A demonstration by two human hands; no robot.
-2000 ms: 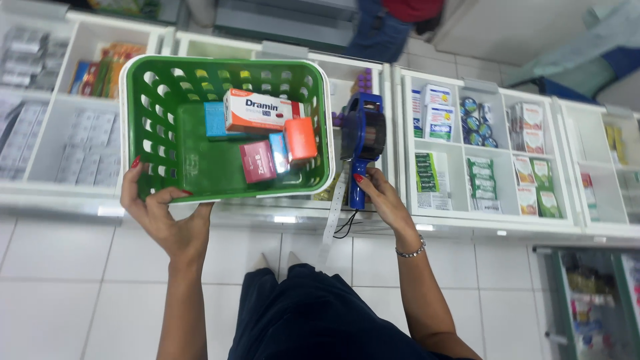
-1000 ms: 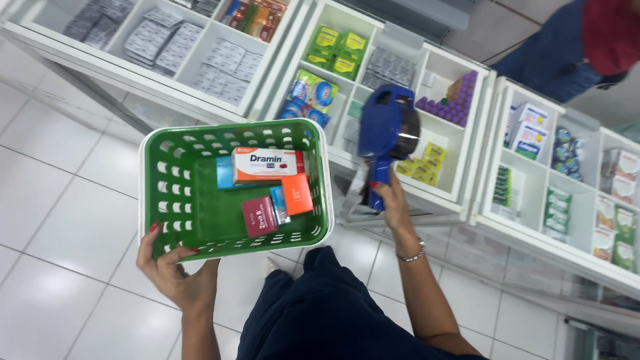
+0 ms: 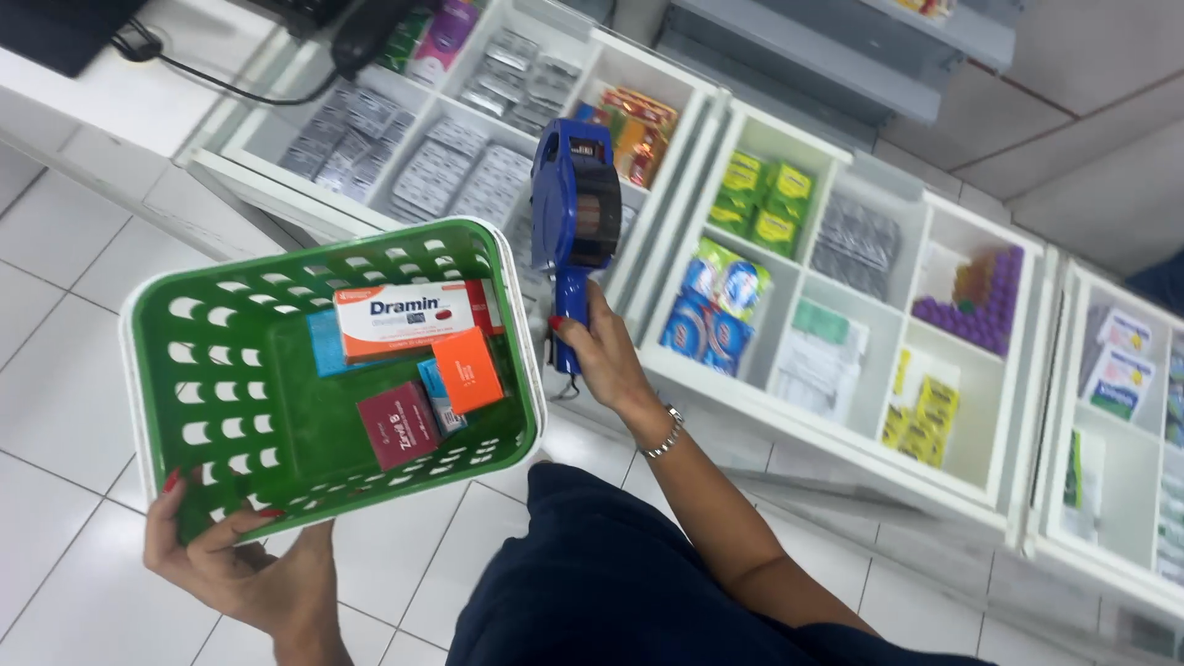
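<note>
My left hand (image 3: 245,564) grips the lower left corner of a green plastic basket (image 3: 305,513) with perforated walls and a white rim. Inside lie a white and orange Dramin medicine box (image 3: 398,319), a plain orange box (image 3: 467,370), a maroon box (image 3: 398,425), a small blue and white box (image 3: 439,393) and a light blue box (image 3: 328,342), partly covered. To the right of the basket, my right hand (image 3: 597,356) is closed round the handle of a blue handheld price labeler (image 3: 572,203), its head pointing up over the drawer compartments.
White divided drawers (image 3: 721,388) run diagonally, holding blister packs (image 3: 856,245), green and yellow boxes (image 3: 763,203), blue packets (image 3: 708,324) and purple-capped items (image 3: 971,310). A white counter (image 3: 176,83) with a black cable (image 3: 250,92) is at upper left. Grey shelves (image 3: 805,65) stand beyond the drawers.
The view has swung left along the drawers, bringing the counter and cable into sight. Both hands keep their holds on the basket and labeler. The person in red at the top is out of view.
</note>
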